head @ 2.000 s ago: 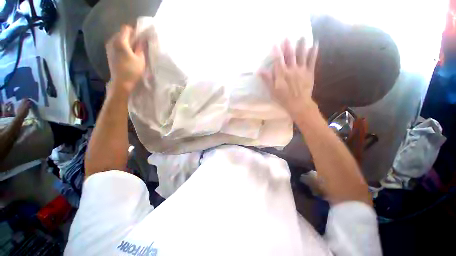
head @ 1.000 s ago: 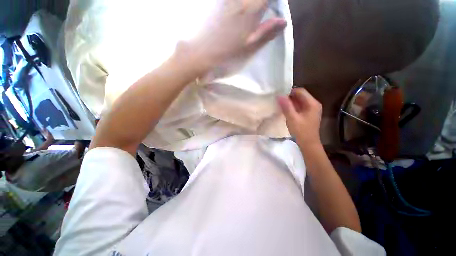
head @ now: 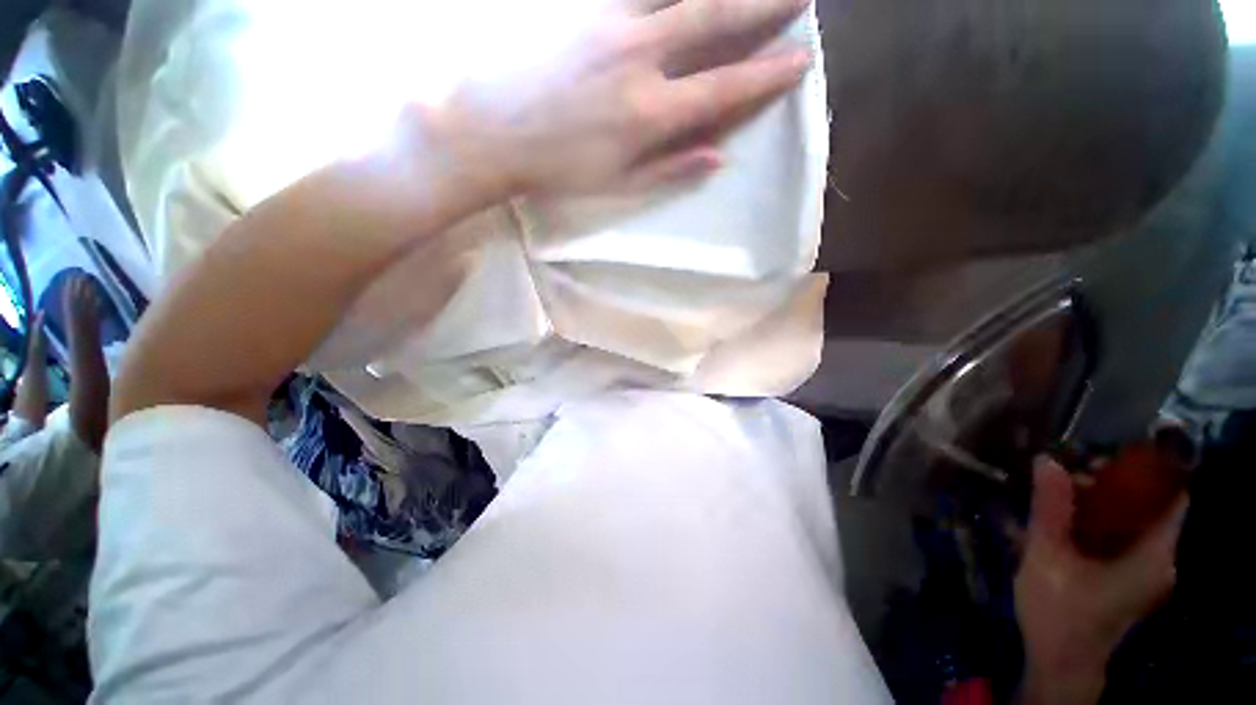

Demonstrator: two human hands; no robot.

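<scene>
A white to cream garment (head: 675, 227) is spread over the pressing board, glaring at the upper left, with folds and a rounded corner at its lower right. My left hand (head: 634, 103) lies flat on it near its right edge, fingers spread and pointing right. My right hand (head: 1102, 565) is at the lower right, its thumb and fingers around the orange-brown handle of the steam iron (head: 992, 400). The iron's wire guard faces the board. The underside of the iron is hidden.
The grey-brown padded pressing board (head: 1019, 124) extends right with a rounded end. Dark patterned cloth (head: 393, 475) hangs below the garment. Crumpled pale cloth (head: 1223, 338) is at the right edge. Another person's arm (head: 86, 351) shows at the left by a pale table.
My right hand has left the garment's lower corner and moved right and down onto the iron's handle. The iron has turned. My left hand stays on the garment, which sits slightly differently in view.
</scene>
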